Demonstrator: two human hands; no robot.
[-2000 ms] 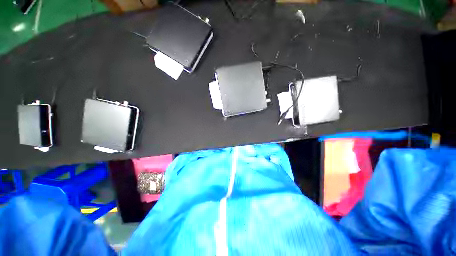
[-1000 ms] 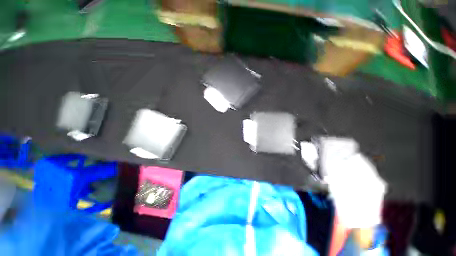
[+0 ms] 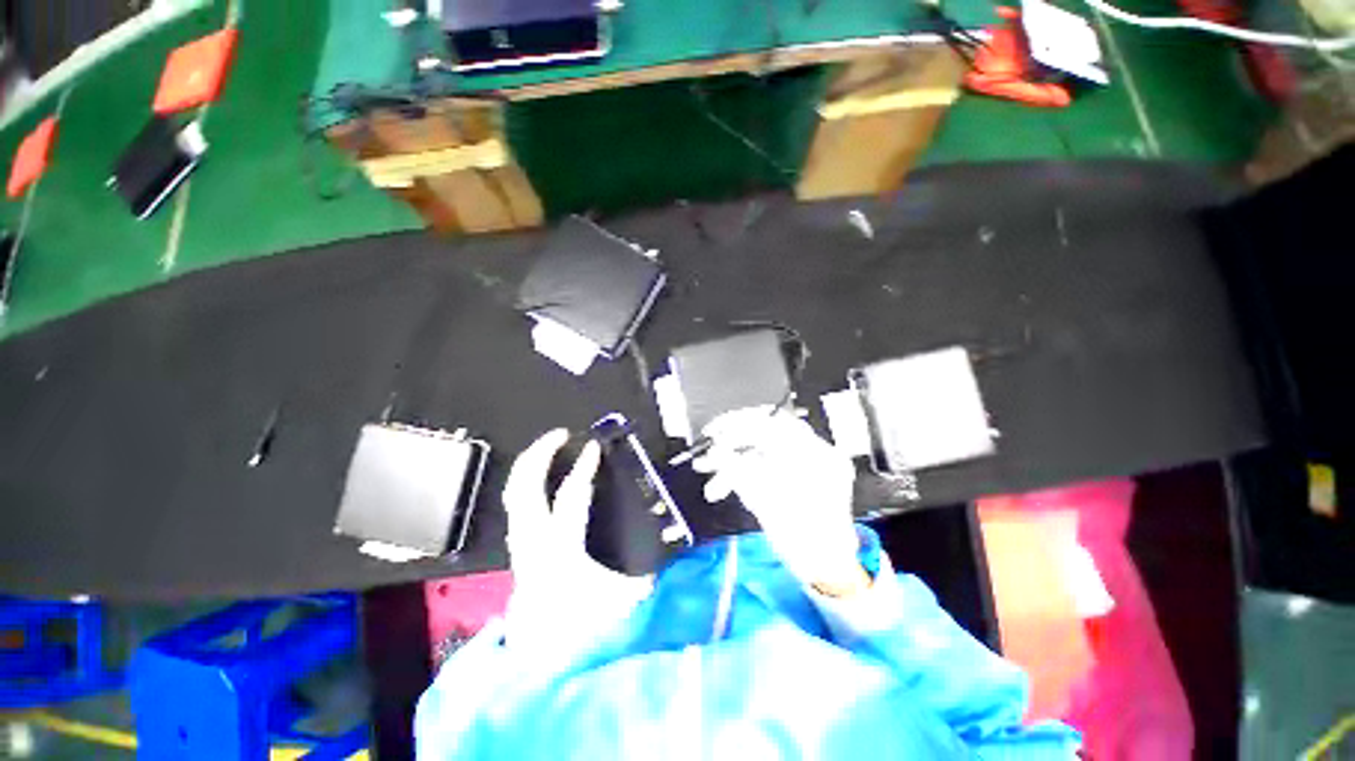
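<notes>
My left hand [image 3: 565, 520], in a white glove, holds a dark set-top box [image 3: 636, 498] at the belt's near edge. Its narrow edge with small pale sockets faces right. My right hand [image 3: 788, 483], also gloved, is just right of it with fingers bunched; whether they pinch something small is unclear. It partly covers the near edge of a dark grey box [image 3: 731, 372] with a white tag. Another box with a white tag [image 3: 595, 286] lies behind, a glare-pale box [image 3: 924, 409] at right, and a grey box [image 3: 409, 488] at left.
The black belt [image 3: 179, 387] curves across. Behind it stands a green bench on wooden blocks [image 3: 884, 127], with a larger dark unit [image 3: 523, 30] on top. A dark box [image 3: 156, 164] and orange pads [image 3: 196, 69] lie back left. Blue stools [image 3: 245, 669] and a pink-lined bin [image 3: 1100, 595] are near.
The view has shifted and shows more of the bench. A box from the belt's left part is now in my left hand. My right hand has moved left from the rightmost box.
</notes>
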